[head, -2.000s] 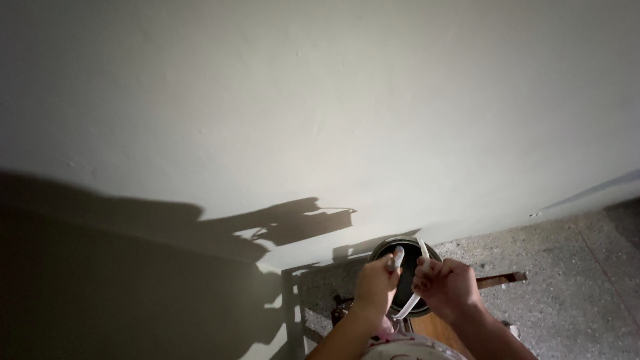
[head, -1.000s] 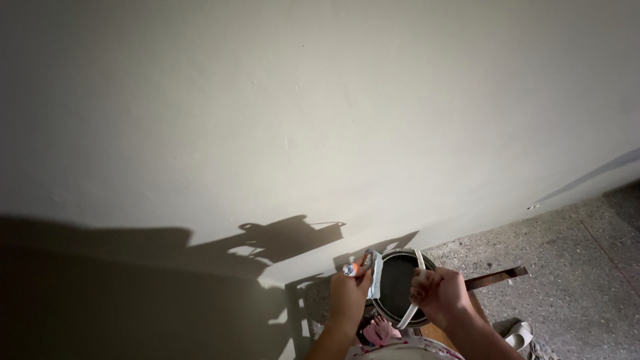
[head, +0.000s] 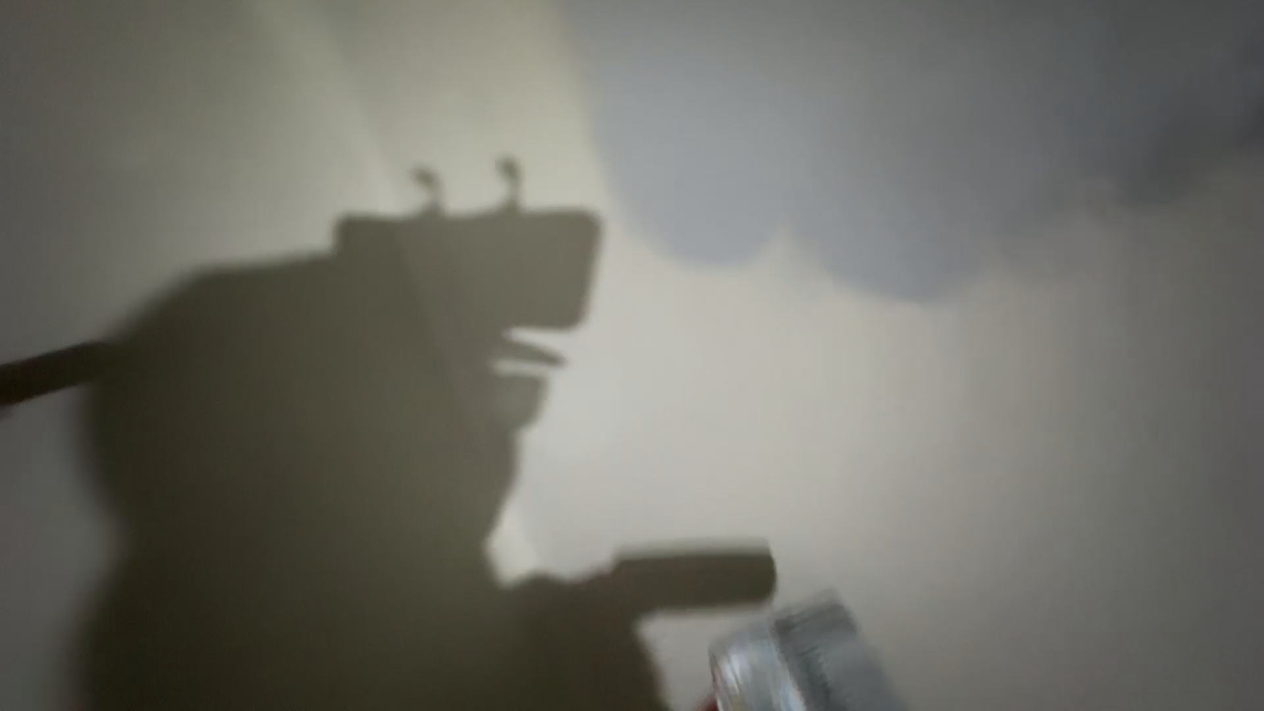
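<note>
At the lower edge of the head view, right of the middle, a blurred silvery, partly see-through object (head: 800, 657) shows only its upper end. A small reddish patch, perhaps a fingertip, touches its lower left side; which hand it belongs to cannot be told. Neither hand can be made out beyond that. Blur hides what kind of object it is.
A pale wall (head: 889, 444) fills the view. On its left half lies a dark shadow (head: 296, 474) of a person with headgear, and a blunt bar-like shadow (head: 696, 576) reaches right. Softer bluish shadows (head: 750, 168) fall at the upper right.
The view has swung strongly onto the wall. Both hands, the round dark pan-like vessel, the white strip and the speckled floor were in sight before and are out of view now.
</note>
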